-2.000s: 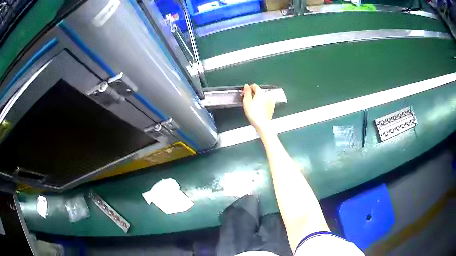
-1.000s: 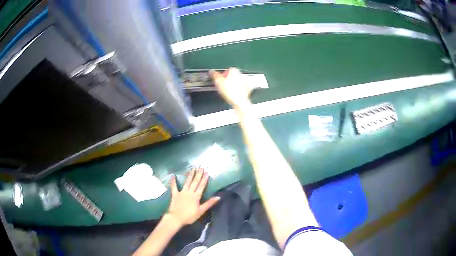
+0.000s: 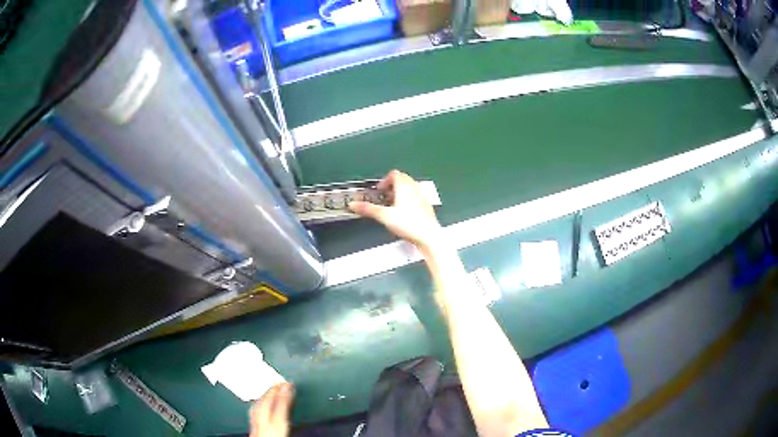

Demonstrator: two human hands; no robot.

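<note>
A grey fixture bar with round-centred workpieces in a row lies on the green belt, its left end against the machine's grey frame. My right hand grips it across its width, thumb on the near side and fingers on the far side; they hide part of it. A pale piece shows past the hand at the bar's right end. My left hand is at the bottom edge, partly cut off, by the lower edge of a crumpled white cloth; whether it holds the cloth is unclear.
Several fixture bars, thin black tweezers and a white sheet lie on the green ledge at right. Another fixture bar lies lower left. The machine door stands left; a blue stool is below the ledge.
My left hand came into view, spread on the ledge, then moved left to the cloth. My right hand stays at the fixture bar, with more workpieces now showing. The camera view has shifted.
</note>
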